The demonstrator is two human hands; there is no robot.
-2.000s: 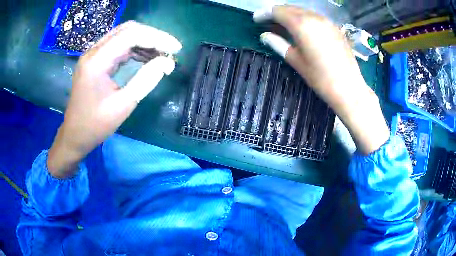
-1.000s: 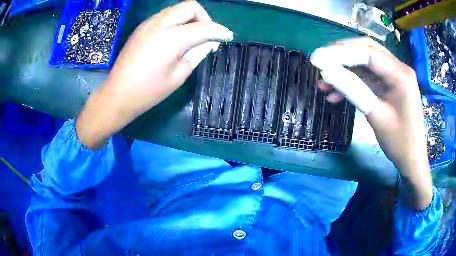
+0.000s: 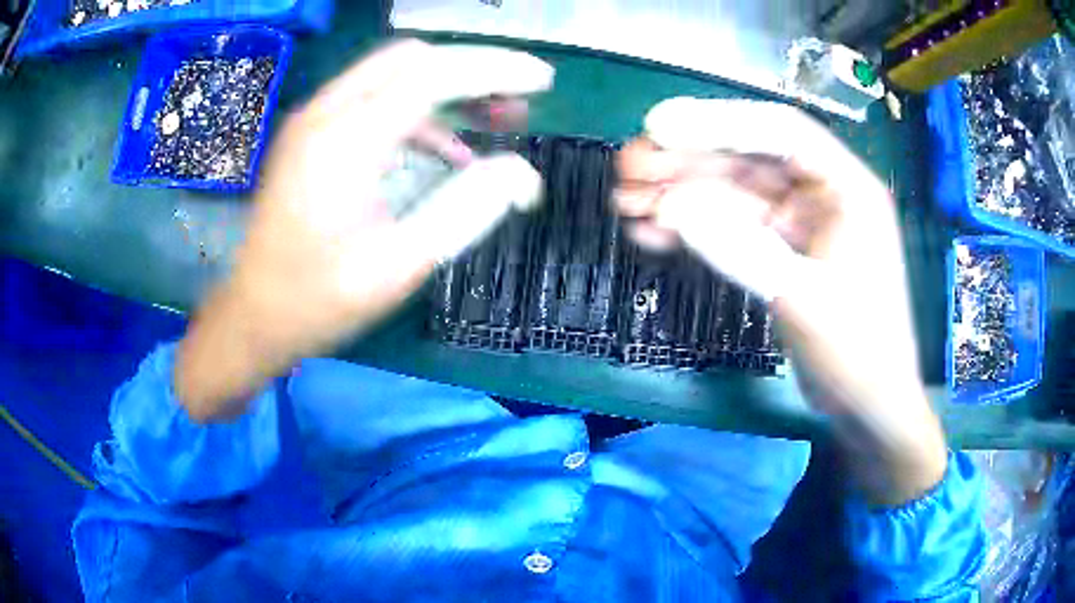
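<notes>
Several black plastic housings [image 3: 575, 283] lie side by side on the green mat, their grid ends toward me. Small shiny bits show on the third housing from the left. My left hand [image 3: 389, 200], with white finger cots, hovers over the left housings, thumb and index finger apart; no part shows between them. My right hand [image 3: 778, 212], also with cots, is blurred over the right housings, its fingers curled and thumb near the index finger. Whether it holds a small part cannot be made out. The hands hide the upper ends of several housings.
Small blue bins of loose parts stand at the left [image 3: 206, 112] and right [image 3: 996, 318]. Larger blue bins [image 3: 967, 153] sit behind them. A white box with a green button [image 3: 839, 80] and a yellow bar [image 3: 973, 45] are at the back right.
My left thumb and index finger have parted, and the hand is over the left housings. My right hand has moved left and inward over the housings. The view has shifted slightly.
</notes>
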